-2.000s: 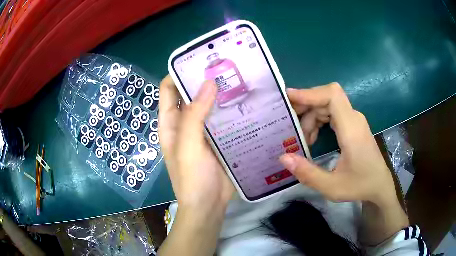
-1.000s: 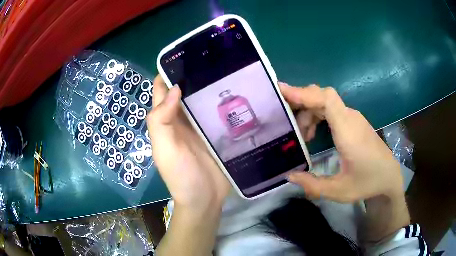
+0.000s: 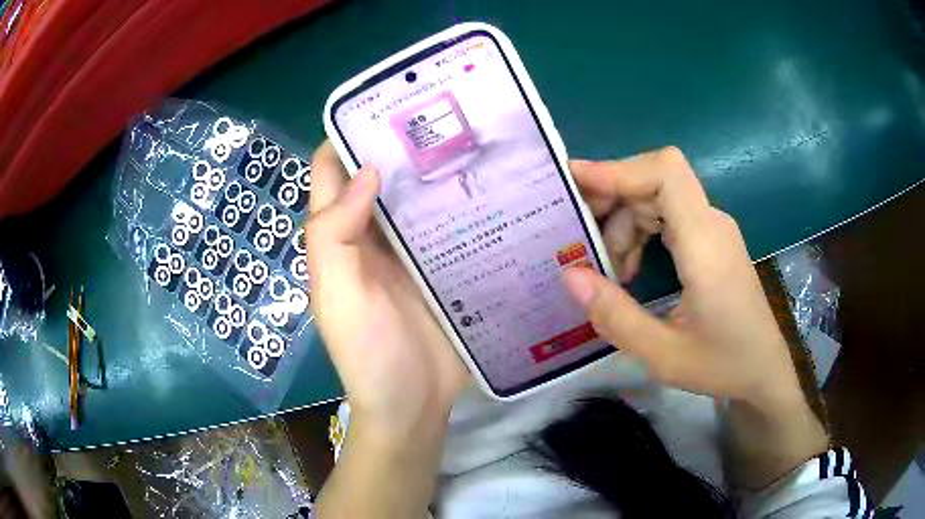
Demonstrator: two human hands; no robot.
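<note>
A smartphone (image 3: 477,223) in a white case is held tilted above the bench edge. Its lit screen shows a pink bottle picture at the top, lines of text and a red button near the bottom. My left hand (image 3: 370,294) is bare and grips the phone's left side, with the thumb at the screen's edge. My right hand (image 3: 690,294) is bare and holds the right side with its fingers, its thumb over the lower right of the screen. The fingers behind the phone are hidden.
A clear sheet of paired ring lens pieces (image 3: 228,238) lies on the green bench (image 3: 730,91), left of the phone. A red curved stack (image 3: 122,91) stands at the upper left. Thin orange sticks (image 3: 74,355) lie at the left. Crinkled clear plastic (image 3: 218,471) is below the bench edge.
The screen went from a scrolled page to a dark full-picture view, then back to a light page. My right thumb moved up onto the screen. The phone shifted slightly up and left.
</note>
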